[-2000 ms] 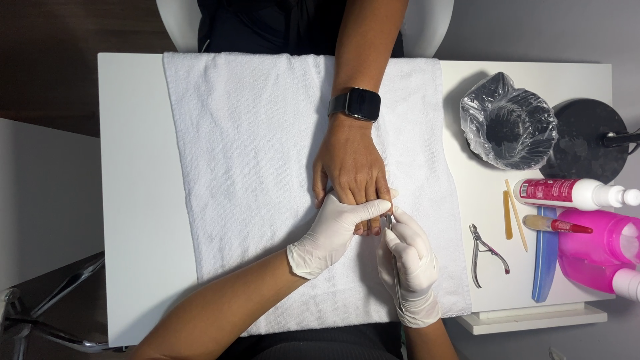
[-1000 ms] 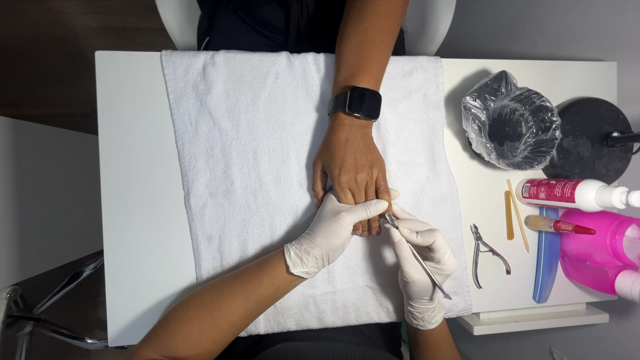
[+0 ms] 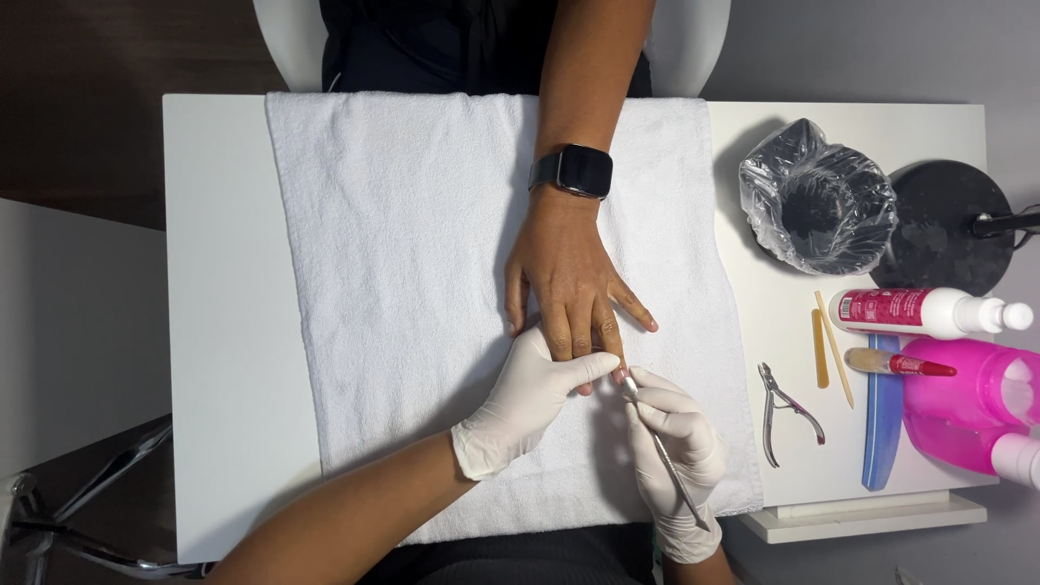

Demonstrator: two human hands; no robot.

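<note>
Another person's hand [image 3: 569, 268], wearing a black smartwatch [image 3: 583, 171], lies palm down on a white towel [image 3: 390, 244]. My left hand [image 3: 532, 398], in a white glove, grips that person's ring finger from below, thumb on top near the fingertip. Between the gloved fingers of my right hand [image 3: 674, 439] is a metal cuticle pusher [image 3: 678, 479]; its broad end meets the nail of the same finger. The person's little finger is spread apart from the rest. Parts of my left fingers are hidden beneath the person's hand.
Right of the towel are cuticle nippers [image 3: 784, 414], a wooden stick [image 3: 834, 349], a small orange file [image 3: 820, 349], a blue nail file [image 3: 882, 422], a brush [image 3: 898, 363], a white pump bottle [image 3: 926, 313], pink bottles [image 3: 959, 398], a plastic-lined bowl [image 3: 816, 203] and a black lamp base [image 3: 942, 227].
The pusher's tip and my hands have shifted from the little finger to the ring finger. The person's little finger now stands apart, outside my left hand's grip.
</note>
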